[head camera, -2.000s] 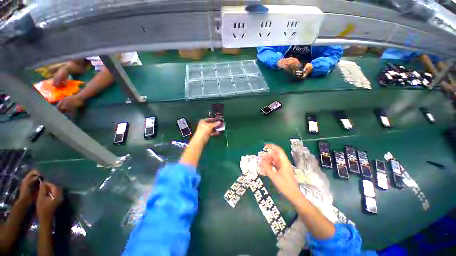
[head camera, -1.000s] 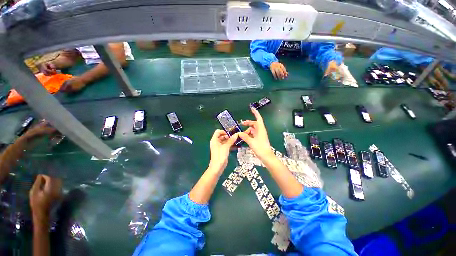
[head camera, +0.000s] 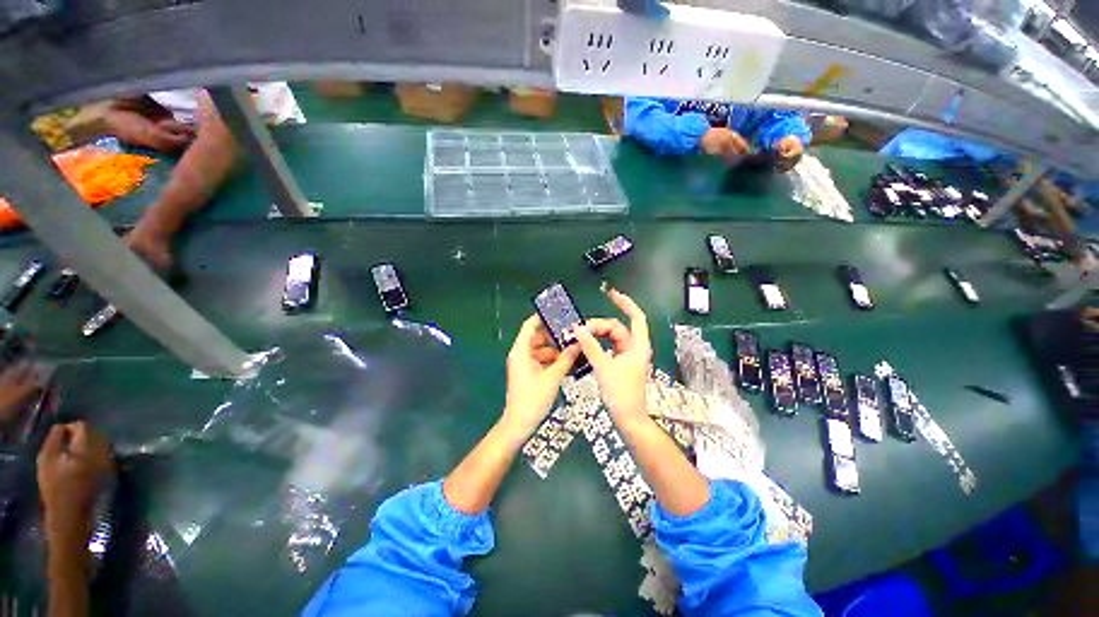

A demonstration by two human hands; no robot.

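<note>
A black keypad phone (head camera: 558, 312) is held upright in front of me, over the green bench. My left hand (head camera: 534, 376) grips its lower left side. My right hand (head camera: 619, 368) has thumb and fingers on its lower right part, with the index finger raised; a tiny bit shows at that fingertip, too small to identify. The phone's lower end is partly hidden by my fingers. White strips with dark marks (head camera: 611, 460) lie fanned out below my hands. A crumpled whitish heap of backing paper (head camera: 726, 424) lies right of them.
Several black phones (head camera: 781, 378) lie at right, beside a narrow pale strip (head camera: 941, 442). Single phones (head camera: 388, 287) lie across the bench. A clear compartment tray (head camera: 526, 174) is at the back. Clear film (head camera: 316, 463) lies at left. A grey shelf with a white socket strip (head camera: 666, 51) hangs above.
Two seconds ago my left hand reached a phone while my right was over the strips. Both hands then came together on the phone and still hold it. A phone at left is gone from its place.
</note>
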